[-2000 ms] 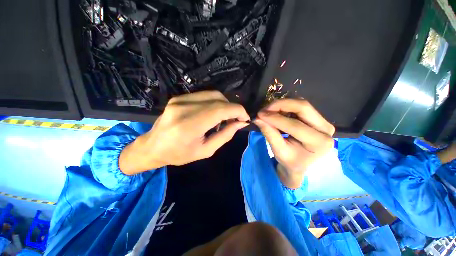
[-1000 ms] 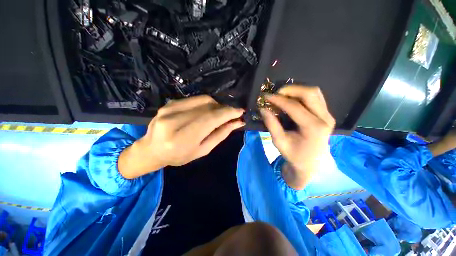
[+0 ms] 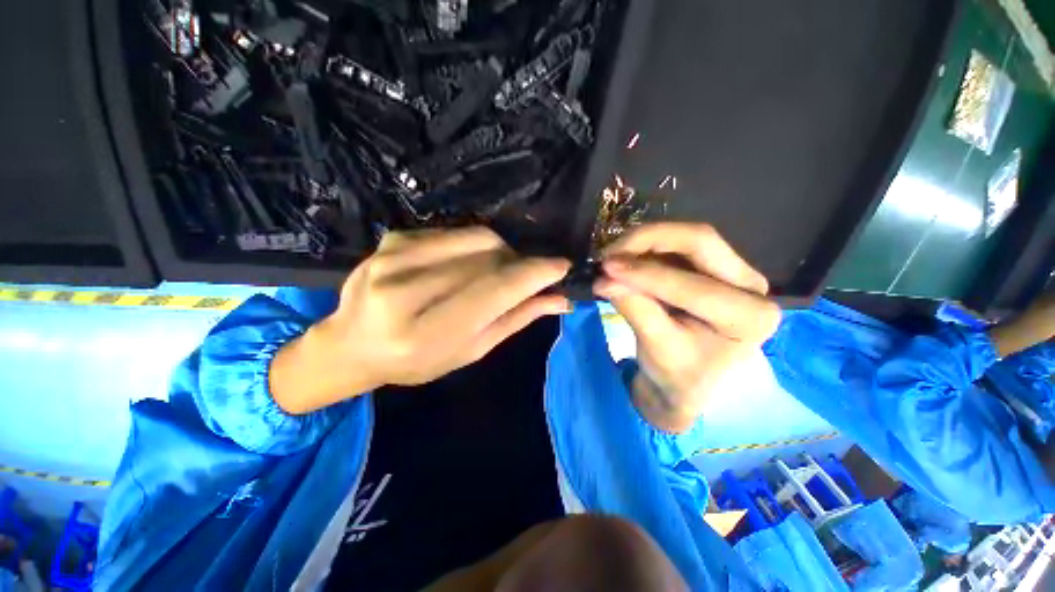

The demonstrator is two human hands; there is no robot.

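Observation:
My left hand (image 3: 434,303) holds a small black plastic part (image 3: 581,280) between thumb and fingertips at the tray's near edge. My right hand (image 3: 688,303) has its fingertips against the right end of that part. Whether a pin is between the right fingertips is too small to tell. A small pile of brass-coloured pins (image 3: 617,214) lies just beyond my right fingertips. A jumbled heap of black plastic parts (image 3: 463,104) fills the tray section beyond my left hand.
The black divided tray (image 3: 787,127) spans the front, with low walls between sections. Clear bags of small parts (image 3: 981,102) lie on the green bench (image 3: 926,208) at right. Another person's blue sleeve (image 3: 891,393) is at the right. Blue stools (image 3: 769,509) stand on the floor behind.
My right hand was over the pin pile a second ago and has moved back to the black part at my left fingertips. My left hand stays almost in place. The view has shifted slightly.

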